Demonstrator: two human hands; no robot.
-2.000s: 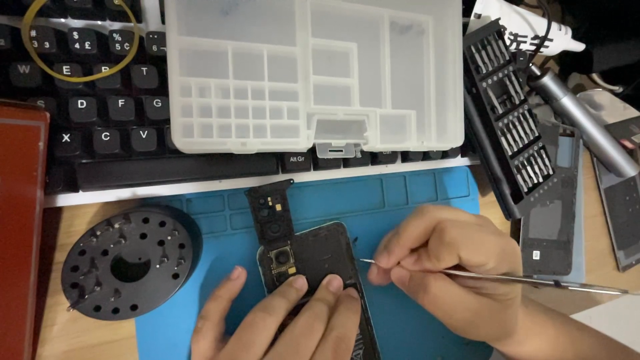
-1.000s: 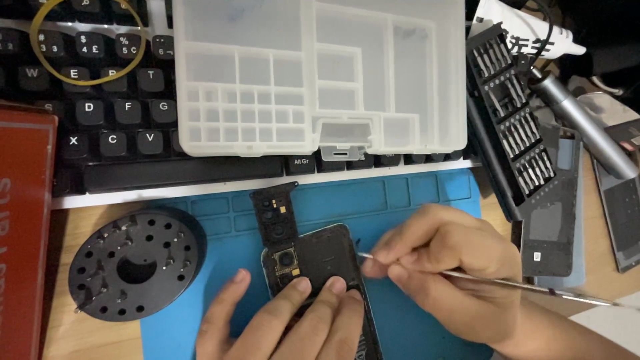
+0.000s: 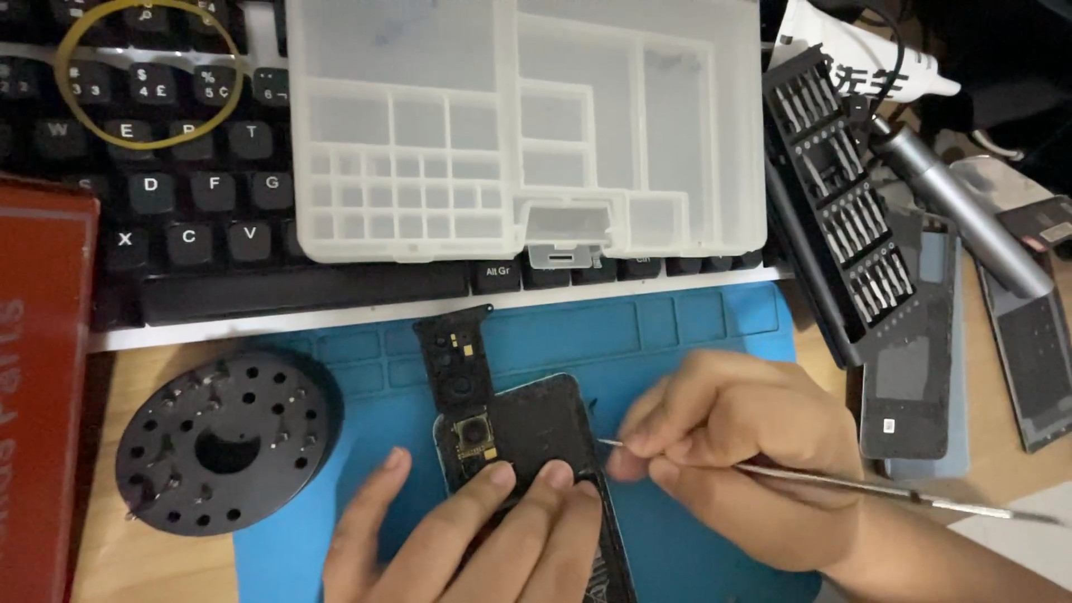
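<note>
An opened smartphone (image 3: 540, 419) lies tilted on a blue silicone repair mat (image 3: 695, 536). My left hand (image 3: 494, 536) rests on it, fingertips spread over its black inner surface, pressing rather than gripping. Above those fingers a camera module (image 3: 474, 431) shows at the phone's upper left corner. A black camera cover plate (image 3: 455, 356) extends past the phone's top edge. My right hand (image 3: 737, 452) pinches a thin metal pick tool (image 3: 846, 481), its tip just at the phone's right edge; whether it touches is unclear. A small dark bit lies by that edge.
Left of the phone stands a round black holder (image 3: 272, 461) with screws. Behind are a keyboard (image 3: 310, 280) and a translucent compartment box (image 3: 402, 247). A screwdriver bit case (image 3: 837, 184), a silver electric screwdriver (image 3: 963, 205) and phone back panels (image 3: 909, 360) lie right. A red box (image 3: 42, 377) borders the left.
</note>
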